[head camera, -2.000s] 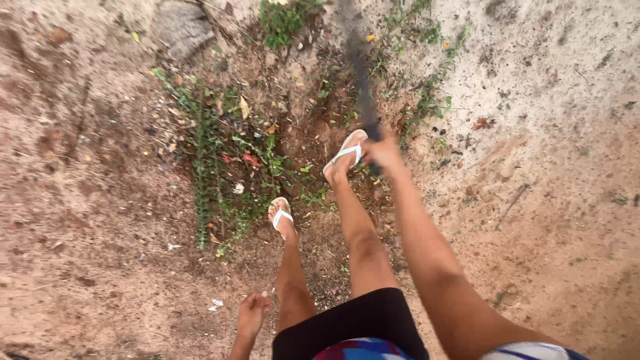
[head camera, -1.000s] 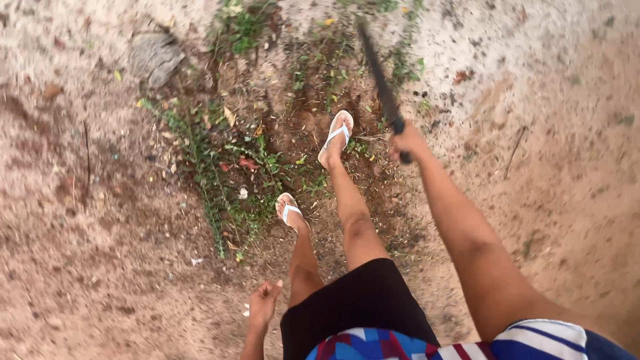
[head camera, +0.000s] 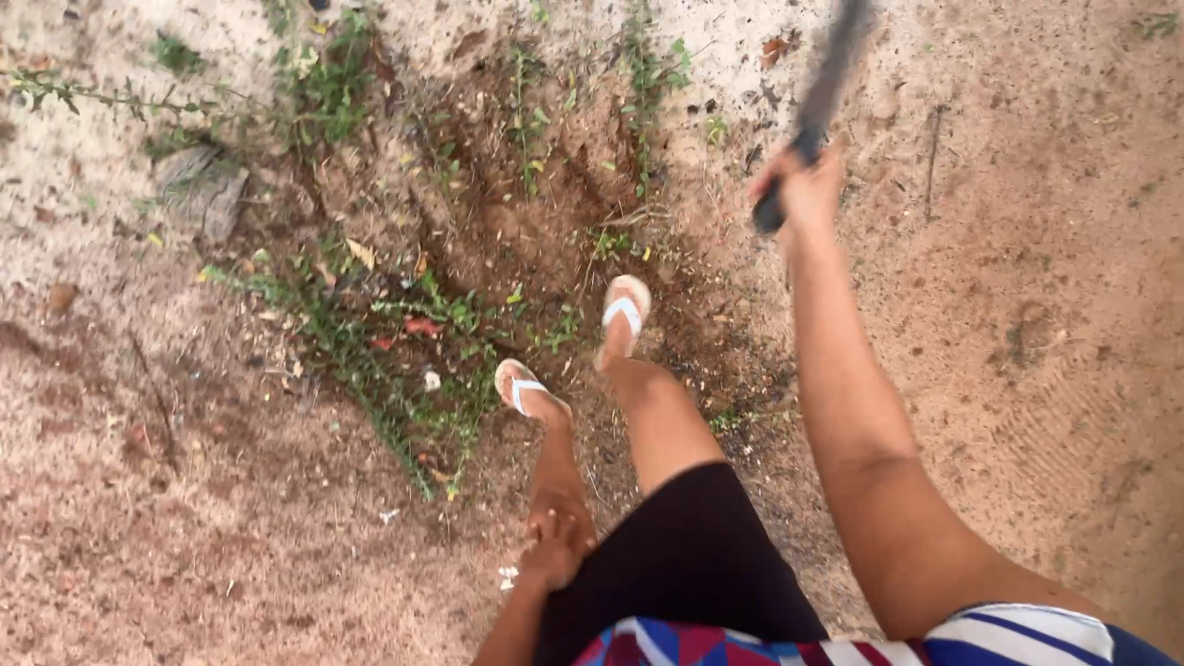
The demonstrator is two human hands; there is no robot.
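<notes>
My right hand (head camera: pixel 807 190) is closed round the black handle of a machete (head camera: pixel 832 79), whose dark, blurred blade points up and out past the top edge of the view. At the lower middle, my left hand (head camera: pixel 555 548) rests at my left knee, beside the hem of the black shorts (head camera: pixel 684 564); it holds nothing that I can see, and its fingers look a little apart. My feet, in flip-flops with white straps (head camera: pixel 622 314), stand on brown soil beside low green weeds (head camera: pixel 370 370).
A grey flat stone or piece of wood (head camera: pixel 205 192) lies at the upper left. More weeds (head camera: pixel 338 79) grow along the top. A thin stick (head camera: pixel 933 162) lies on the sandy ground to the right, and another (head camera: pixel 153 393) at the left.
My right hand still holds the machete, whose blade now leans up to the right instead of up to the left. My left hand has come to my knee; earlier it hung beside my leg.
</notes>
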